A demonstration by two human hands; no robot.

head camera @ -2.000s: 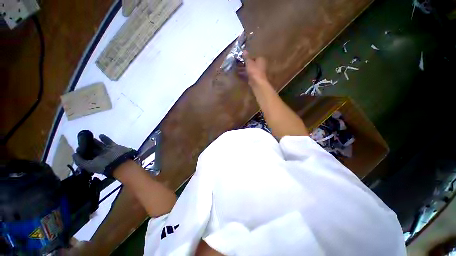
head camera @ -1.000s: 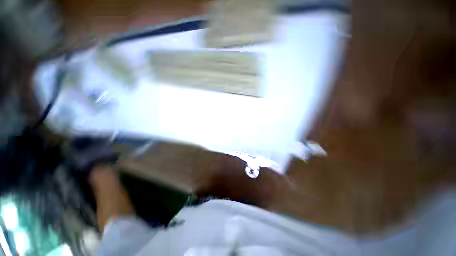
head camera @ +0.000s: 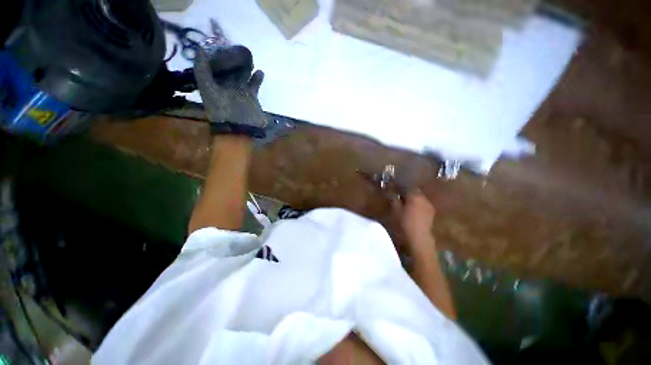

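Note:
The blue and black cutting machine (head camera: 93, 53) fills the upper left. My left hand (head camera: 232, 96), in a grey knit glove with a black cuff, is closed around its round black handle (head camera: 234, 60). A grey metal plate (head camera: 278, 127) shows partly beside the cuff, at the near edge of the white-topped fabric lay (head camera: 342, 85). My bare right hand (head camera: 417, 214) is low over the brown table near that edge. It is blurred, and a thin dark and shiny piece (head camera: 387, 178) lies at its fingertips; whether it is gripped is unclear.
Grey-beige weights (head camera: 421, 36) lie on the lay, with a smaller one (head camera: 289, 16) to their left. Black-handled shears (head camera: 189, 43) lie behind the glove. White trimmings (head camera: 450, 169) hang at the lay's near edge. The table's near edge (head camera: 307, 196) borders a dark green floor with scraps.
The view has turned, so the machine now shows at upper left. My left hand is still on the handle. My right hand now shows farther right along the lay's near edge.

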